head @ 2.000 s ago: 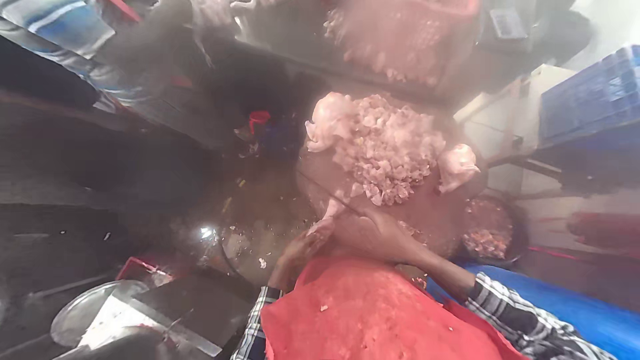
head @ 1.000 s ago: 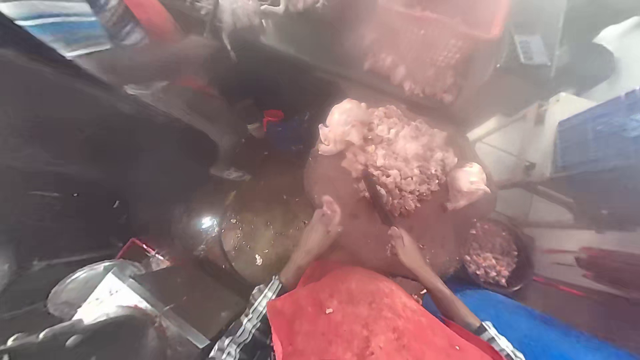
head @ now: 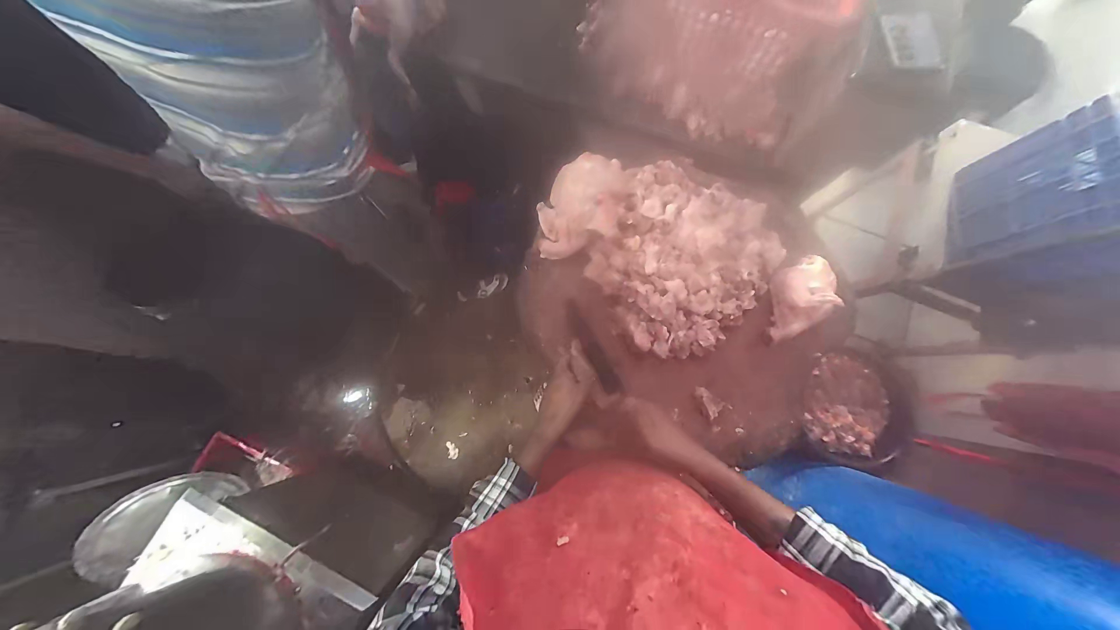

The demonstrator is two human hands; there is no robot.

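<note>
A large heap of cut raw meat pieces (head: 687, 258) lies on a round chopping block (head: 752, 394). Whole pale pieces that look like poultry sit at its left (head: 582, 201) and right (head: 805, 293). My right hand (head: 643, 420) is at the near side of the block, closed on the handle end of a dark-bladed knife (head: 595, 354) that points up and left. My left hand (head: 573, 372) is beside the blade; haze and blur hide whether it holds anything. A small scrap of meat (head: 709, 402) rests on the block, right of my hands.
A bowl of meat scraps (head: 844, 407) stands right of the block, near a blue barrel-like container (head: 945, 534). Beyond the block is a red basket (head: 726, 61) with meat. A blue crate (head: 1037, 184) is at right, a metal pan lid or plate (head: 114, 534) at lower left. A person in striped clothing (head: 271, 96) is at upper left.
My hands have come together at the block's near left; one second ago they were apart, with the knife against the heap. The striped clothing shows more at upper left.
</note>
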